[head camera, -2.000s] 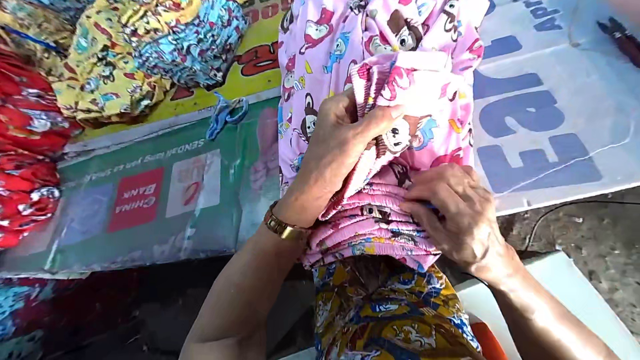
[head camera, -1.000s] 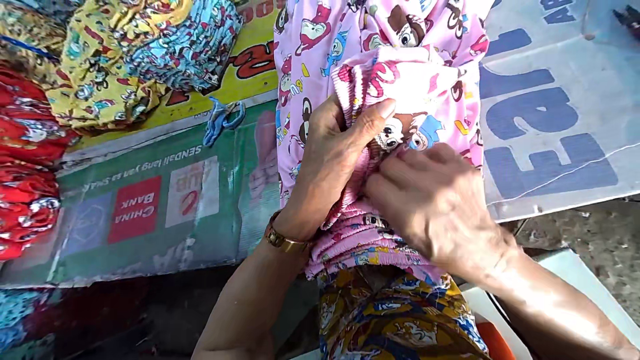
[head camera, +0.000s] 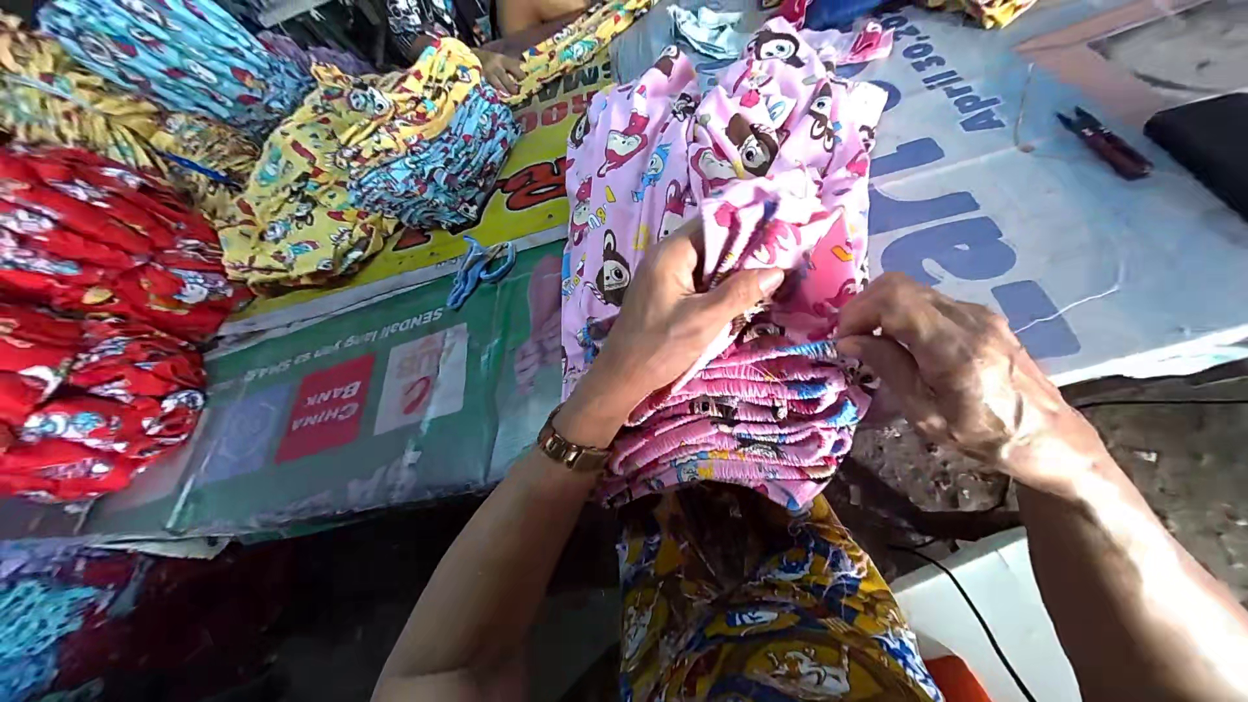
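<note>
A stack of pink printed garments (head camera: 624, 185) with gathered elastic edges lies at the table's front edge, the lower edges hanging over it. My left hand (head camera: 682, 312), with a watch at the wrist, holds a folded-back bunch of the pink cloth between thumb and fingers. At the right side of the stack, my right hand (head camera: 936, 370) pinches the edge of the pink cloth with thumb and forefinger. Brown and blue printed cloth (head camera: 760, 604) lies below, over the lap. Blue-handled scissors (head camera: 480, 271) rest on the table left of the stack.
Red printed cloth bundles (head camera: 88, 322) and yellow and blue bundles (head camera: 312, 195) lie at left. Dark thread snips (head camera: 1107, 143) and a black object (head camera: 1209, 146) are at right. Another person's hand (head camera: 499, 70) is at the far side. Printed tarpaulin (head camera: 322, 409) covers the table; a cable (head camera: 975, 604) hangs at lower right.
My right hand has moved right, from over the middle of the bunched cloth to the stack's right edge. My left hand keeps its hold on the folded-back cloth. The view has shifted somewhat.
</note>
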